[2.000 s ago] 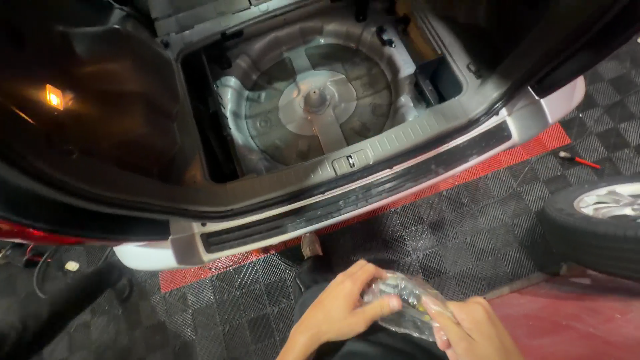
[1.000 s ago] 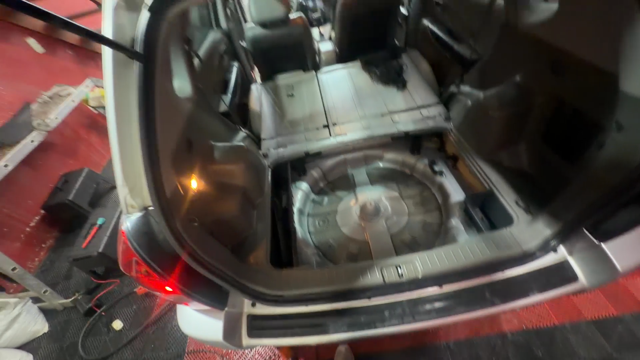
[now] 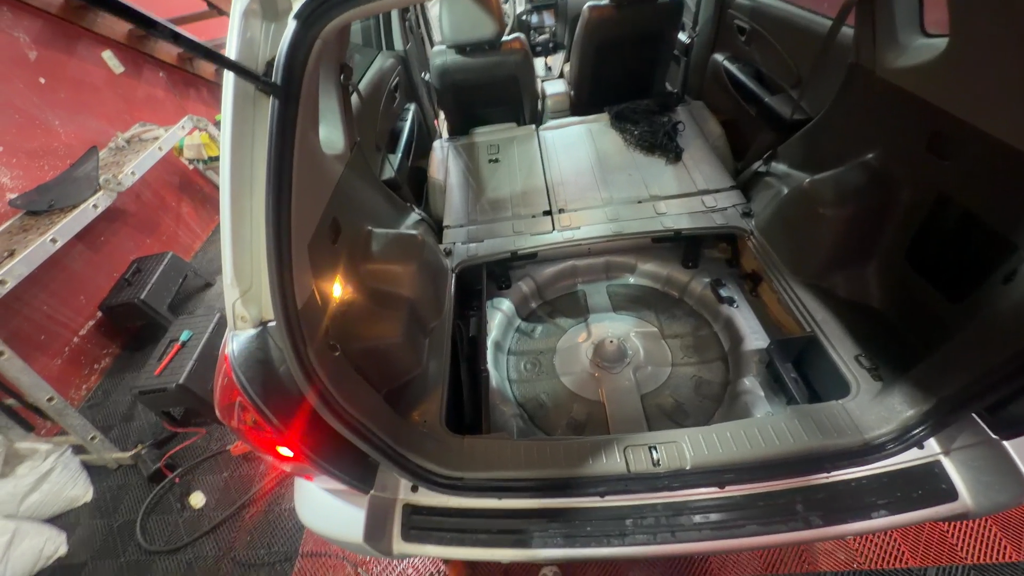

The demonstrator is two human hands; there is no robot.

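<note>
Neither of my hands shows in the head view now. An open car cargo area fills the middle, with the bare metal spare wheel well (image 3: 544,352) exposed in its floor. A raised metal hub (image 3: 612,352) stands at the well's centre. To the well's right sits a black plastic storage bin (image 3: 808,368). Black netting (image 3: 648,132) lies bunched on the folded rear seatback (image 3: 588,172). The cargo lamp (image 3: 338,288) glows on the left trim, and the tail light (image 3: 256,408) is lit red.
The rear bumper (image 3: 680,508) crosses the foreground. At left are a metal ladder-like frame (image 3: 88,216), black plastic boxes (image 3: 148,288), a brush with a red handle (image 3: 170,356), a looped black cable (image 3: 144,512) and white bags (image 3: 40,488). A dark strut (image 3: 192,52) crosses the upper left.
Two seconds ago both my hands held a clear plastic-wrapped item near the bottom edge; they are now out of view. The view has swung up and left, bringing in the seats and ladder-like frame.
</note>
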